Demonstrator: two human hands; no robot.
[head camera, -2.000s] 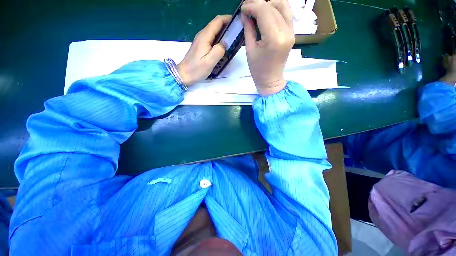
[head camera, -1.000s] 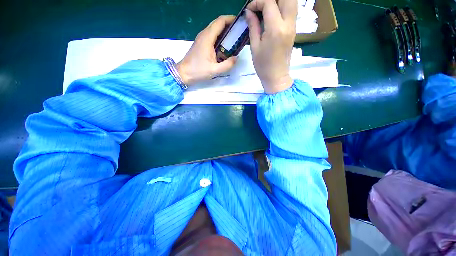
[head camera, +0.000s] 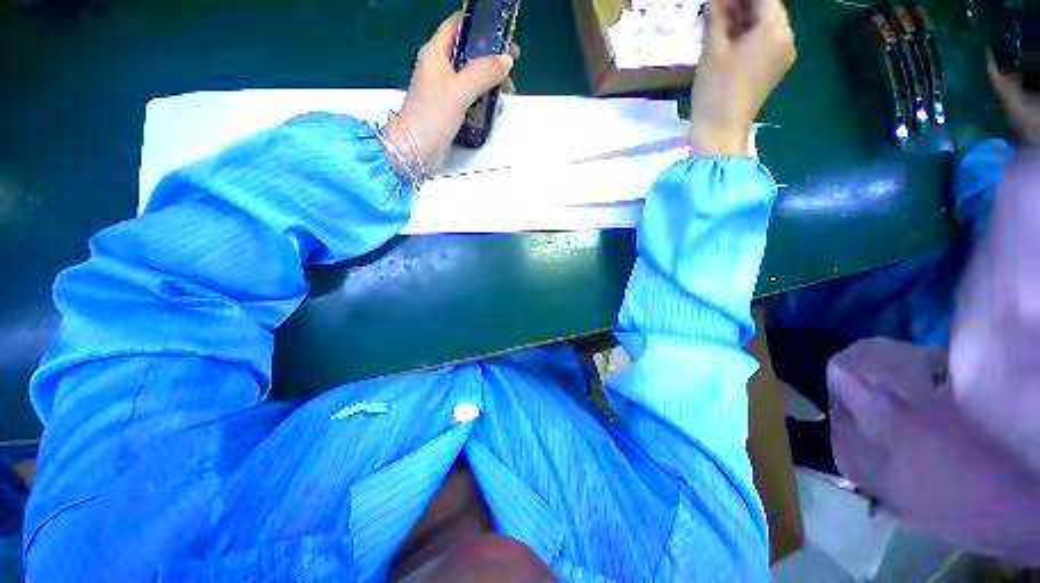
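Observation:
My left hand (head camera: 439, 103) grips a black device unit (head camera: 485, 46), held nearly upright in the picture above the white sheets; its top end is cut off by the frame edge. No white label shows on its visible face. My right hand (head camera: 747, 51) is raised at the top right, beside the small parts box, with its fingertips near the upper picture edge. The fingers look curled and blurred, and I cannot tell if they hold anything. The white sheets (head camera: 274, 137) lie stacked in front of me.
The brown parts box (head camera: 644, 77) holds loose white pieces. Three grouped black units (head camera: 912, 80) lie at the right on the dark-green bench (head camera: 456, 296). A co-worker's hand and blue sleeve (head camera: 981, 171) are at the right edge, with a pink garment (head camera: 912, 421) below. A carton (head camera: 776, 456) stands below the bench edge.
My right hand has left the unit and moved right, past the box. My left hand has moved slightly left with the unit, now more upright. The white strip seen on it earlier no longer shows.

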